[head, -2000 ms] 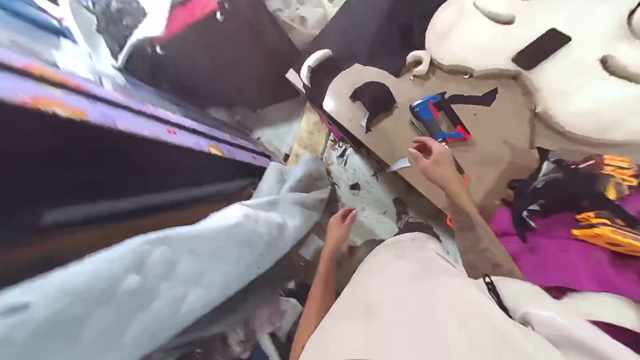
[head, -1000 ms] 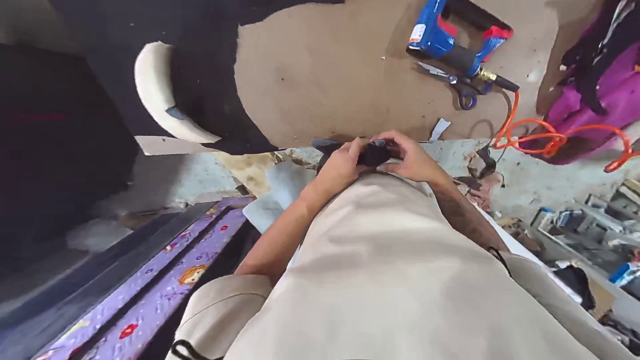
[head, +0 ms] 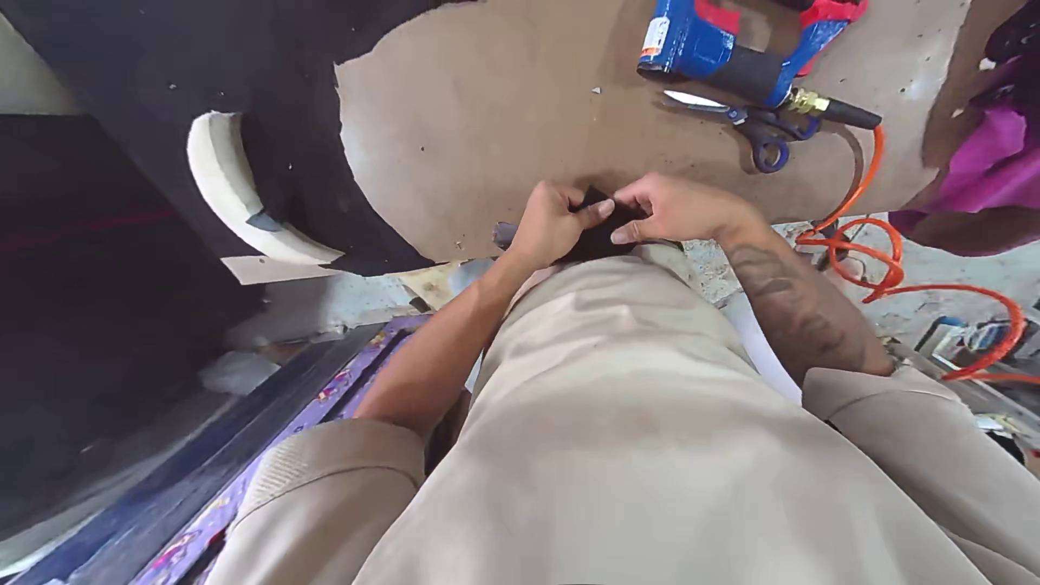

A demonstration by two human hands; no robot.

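My left hand [head: 556, 223] and my right hand [head: 678, 210] pinch a piece of black fabric [head: 605, 236] between them, close against my torso at the table's near edge. Part of the fabric is hidden by the fingers. A short dark rolled end [head: 504, 235] sticks out left of my left hand. Up and to the right of my right hand, scissors with dark blue handles [head: 760, 130] lie on the brown board [head: 487, 122]. Beside them lies a blue and red pneumatic stapler [head: 715, 49], joined to an orange coiled air hose [head: 894, 252].
A curved cream foam piece [head: 227, 191] rests on black material [head: 301, 146] at the left of the table. Magenta fabric [head: 1003, 175] hangs at the right edge. Long pieces with purple printed covering [head: 325, 394] lie low at the left, near my left elbow.
Two seconds ago my hands were apart, the right over the board; one second ago they had come together on the black fabric. The view has swung strongly since the first frame.
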